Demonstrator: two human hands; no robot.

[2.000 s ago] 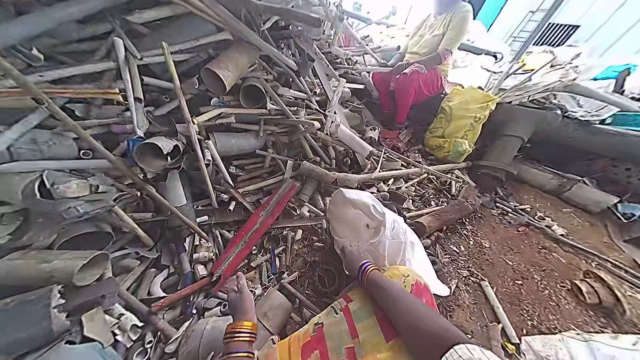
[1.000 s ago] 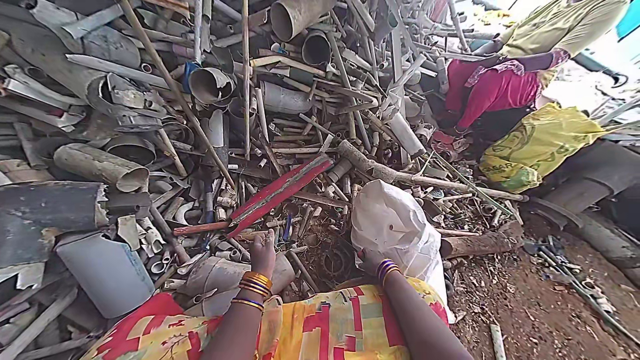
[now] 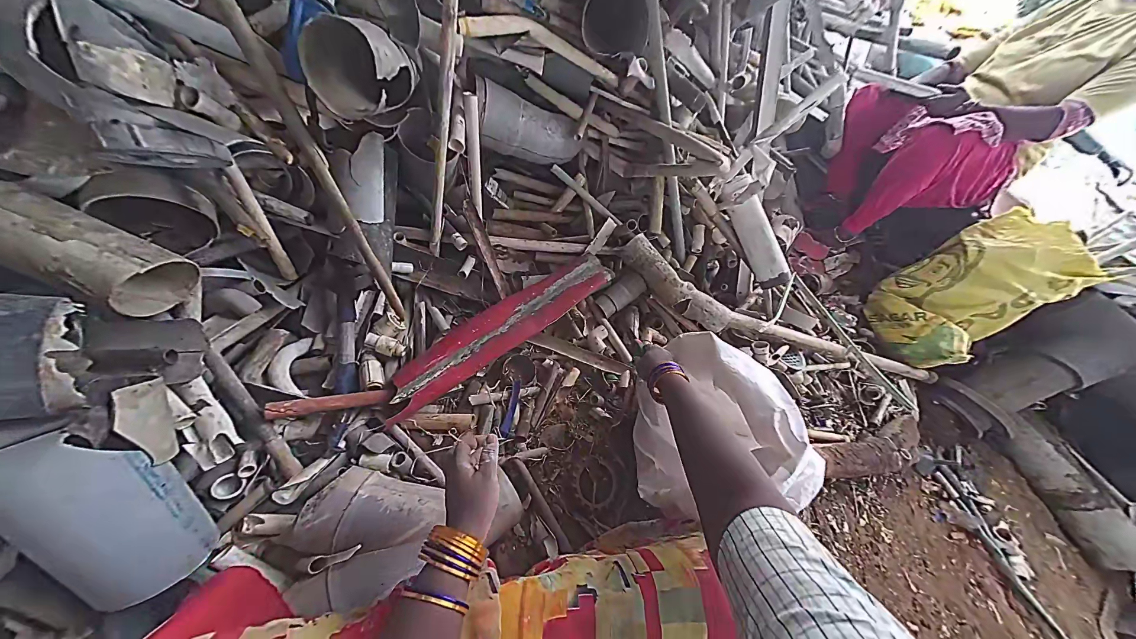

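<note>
My left hand [image 3: 473, 470], with several bangles at its wrist, hovers low over the scrap with its fingers curled; whether it holds a small piece cannot be told. My right hand [image 3: 654, 359] reaches forward to the pipe scraps beside a white sack [image 3: 737, 417]; its fingertips are partly hidden. Between and beyond the hands lies a red split length of material [image 3: 506, 333] with a grey strip along it. A blue thin piece [image 3: 511, 408] sits among small pipe offcuts above my left hand. A large grey pipe [image 3: 373, 515] lies left of that hand.
Broken pipes and sticks heap up across the left and front. A long stick [image 3: 311, 160] leans over the heap. At the upper right a person [image 3: 941, 169] bends beside a yellow bag [image 3: 985, 284]. Brown soil [image 3: 923, 550] and thick pipes [image 3: 1047, 373] lie on the right.
My right hand has moved forward from the near left side of the white sack to the scraps at its far left edge. The view has shifted closer over the heap.
</note>
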